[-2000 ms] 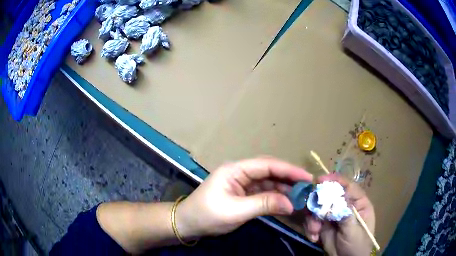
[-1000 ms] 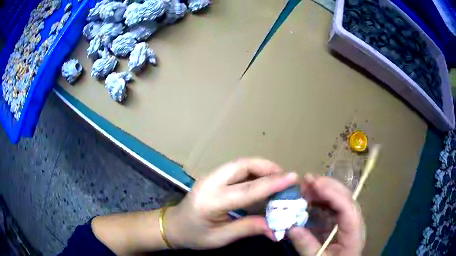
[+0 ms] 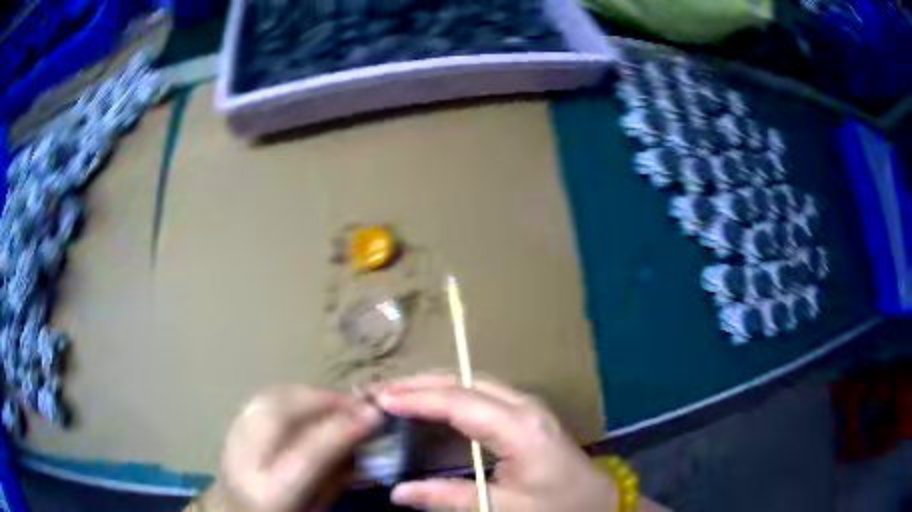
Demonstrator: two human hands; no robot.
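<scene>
My left hand (image 3: pixel 290 445) and my right hand (image 3: pixel 500 440) are together at the bottom centre, blurred. Between their fingertips is a joined piece (image 3: pixel 385 455), a dark cup on a pale lump; the fingers hide much of it. A thin pale wooden stick (image 3: pixel 460 345) is also held in my right hand, its tip pointing up and away. A clear round dish (image 3: pixel 374 325) stands on the cardboard just beyond my hands, with an orange pot (image 3: pixel 372 248) behind it and dark spots around both.
A pale pink tub (image 3: pixel 420 90) of dark cups stands at the back. Pale pieces (image 3: pixel 40 210) are heaped at left. Finished assemblies (image 3: pixel 745 235) stand in rows at right on the green top (image 3: pixel 640 340). A blue crate (image 3: pixel 885 210) is at far right.
The view has swung right, bringing the rows of assemblies into sight. The cup and pale piece, apart two seconds ago, are together. Both hands still hold the piece.
</scene>
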